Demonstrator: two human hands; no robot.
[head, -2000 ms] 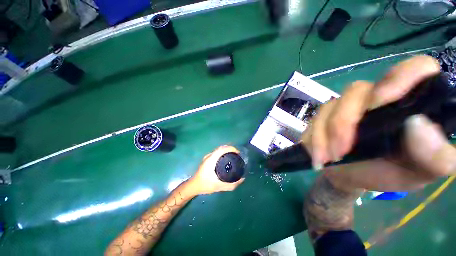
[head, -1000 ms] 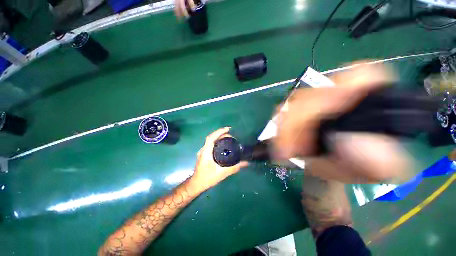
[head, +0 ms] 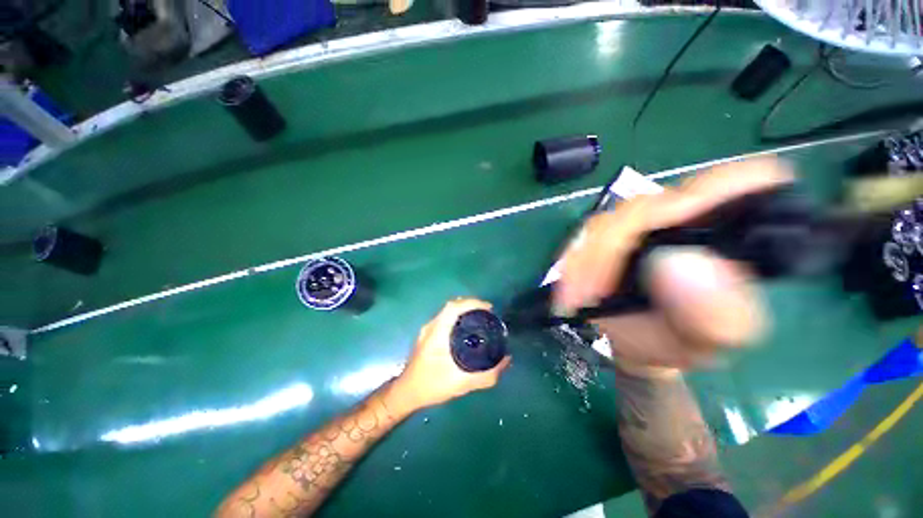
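My left hand is closed around a black cylindrical housing and holds it with its dark round end up, on or just above the green table. My right hand, blurred, grips the black electric screwdriver. The screwdriver lies nearly level across the view, its narrow end close to the right side of the housing; whether they touch is not clear. The bit cannot be made out. Small silvery screws lie loose below the white screw box, which my right hand mostly covers.
A housing with a bright ring end stands left of my left hand. Black housings lie or stand apart beyond the white line. Grouped units with shiny ends are at far right. A white fan is at top right.
Housings beyond the white line have shifted right in view. The other person's hand at the top is gone. The screwdriver's narrow end has stayed close to the held housing since one second ago.
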